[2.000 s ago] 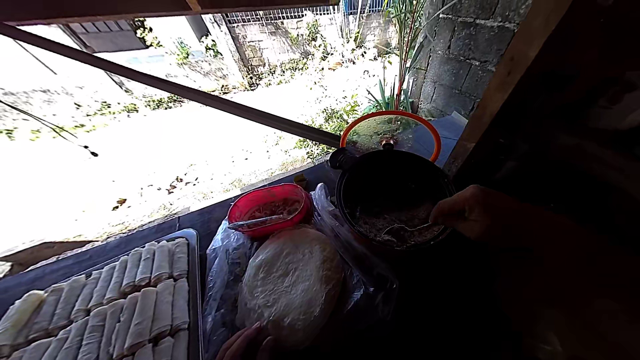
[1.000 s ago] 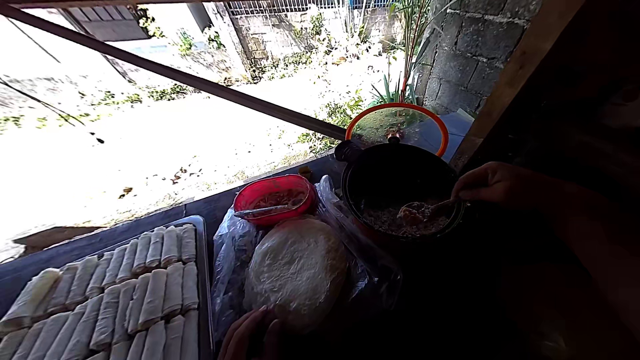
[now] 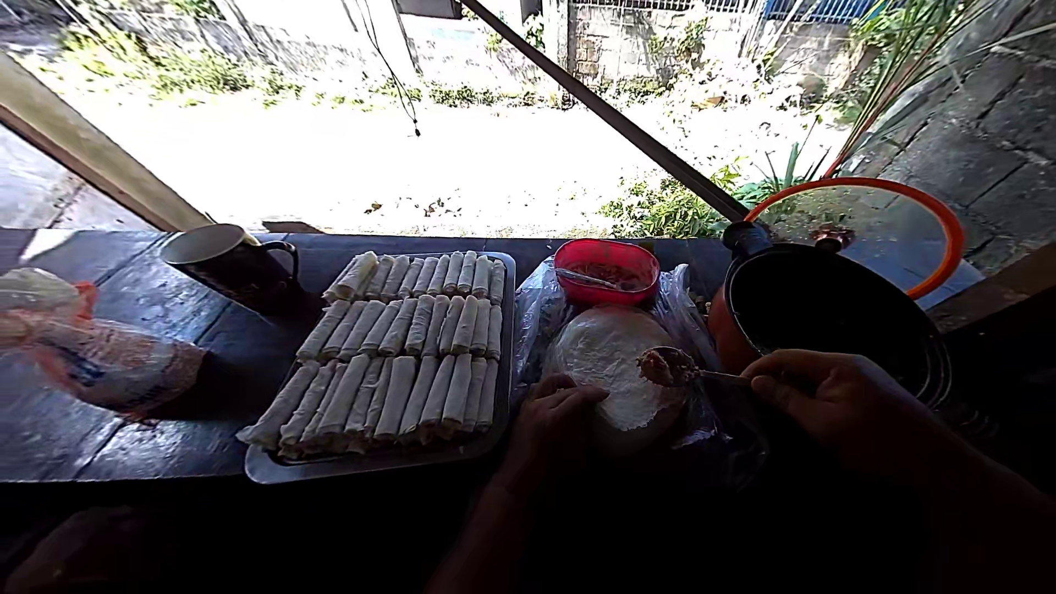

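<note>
My right hand (image 3: 813, 388) grips a metal spoon (image 3: 670, 367) that bears a mound of filling, held over the round white wrappers (image 3: 606, 351). My left hand (image 3: 557, 417) rests at the near left edge of the wrappers, its fingertips on or beside them; whether it pinches one I cannot tell. The wrappers lie on clear plastic (image 3: 689, 309). Behind them is a red plastic container (image 3: 608, 268) of reddish filling with a utensil across it. At the right stands a deep pot (image 3: 825, 305), its inside dark. Left of my left hand, a metal tray (image 3: 499, 412) holds rows of rolled wrappers (image 3: 400, 326).
A glass lid with an orange rim (image 3: 940, 223) stands behind the pot. Left of the tray are a dark mug (image 3: 239, 268) and a tied plastic bag (image 3: 124, 363) on the dark table (image 3: 177, 297). A slanted bar (image 3: 610, 107) crosses the opening behind.
My right hand has moved the spoon out of the pot, left to above the wrappers, with filling on it. The view has swung to the left.
</note>
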